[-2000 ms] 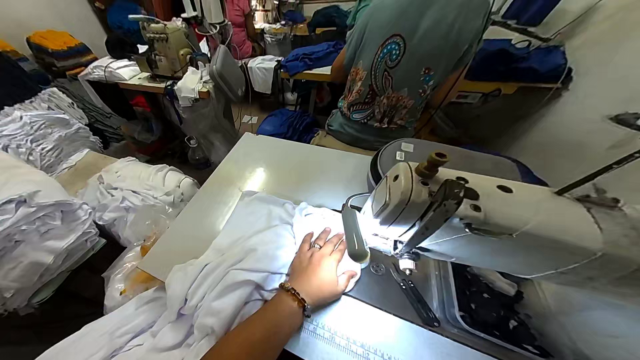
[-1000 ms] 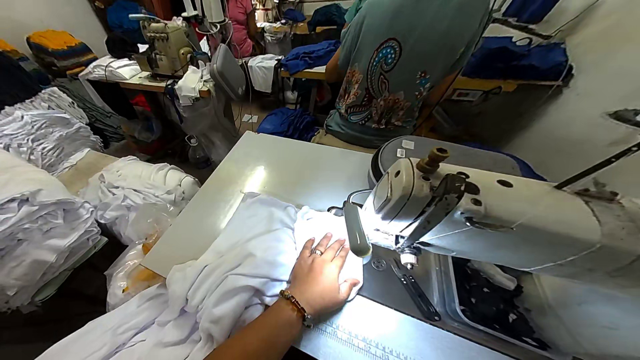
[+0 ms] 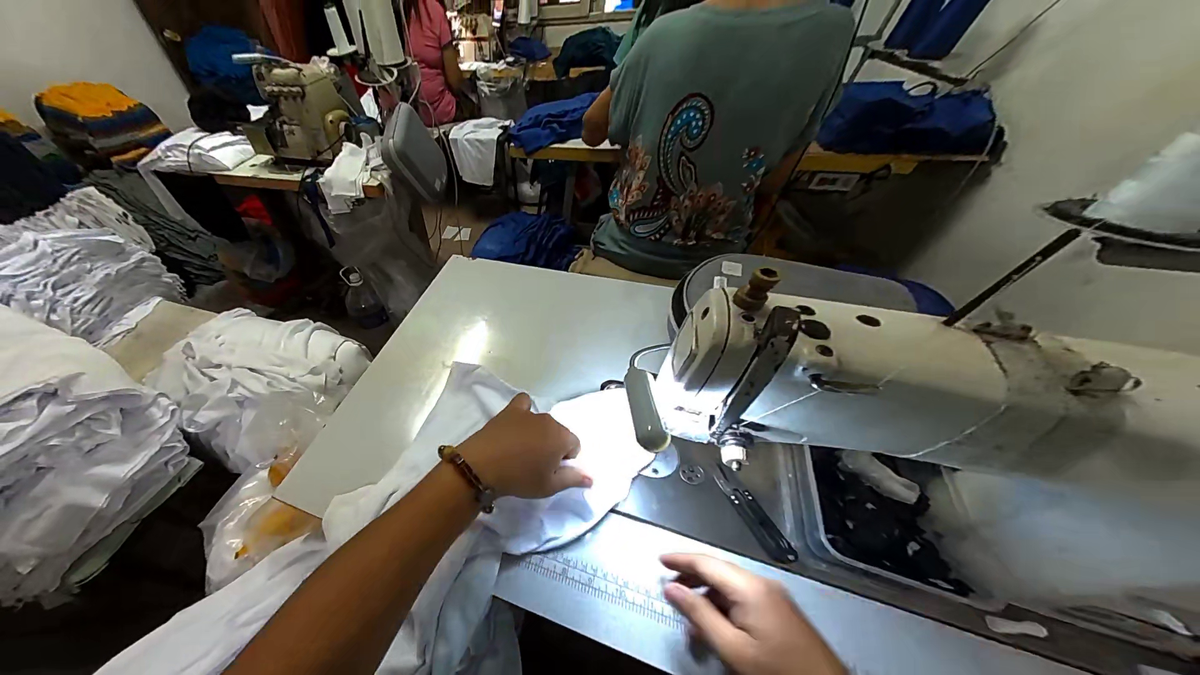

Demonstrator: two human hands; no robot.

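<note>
My left hand (image 3: 527, 452), with a beaded bracelet at the wrist, lies on white fabric (image 3: 450, 422) left of the sewing machine's needle area. Its fingers are curled; whether they grip the cloth cannot be told. The fabric spreads over the table and hangs off its near edge. My right hand (image 3: 745, 614) is over the near table edge by a printed ruler scale (image 3: 600, 586), fingers apart and holding nothing. The white industrial sewing machine (image 3: 844, 375) stands at the right, its lamp (image 3: 645, 410) lit over the cloth. Black-handled thread snips (image 3: 757, 516) lie on the bed.
A plastic tray (image 3: 814, 516) of dark scraps sits under the machine arm. White fabric stacks (image 3: 75, 450) and a plastic bag (image 3: 253, 525) are at the left. A person in a green shirt (image 3: 722, 131) sits beyond the table; another sewing machine (image 3: 305, 108) stands behind left.
My left hand was spread flat on the cloth beside the lamp; it has moved left and its fingers have curled. My right hand has come into view at the near edge.
</note>
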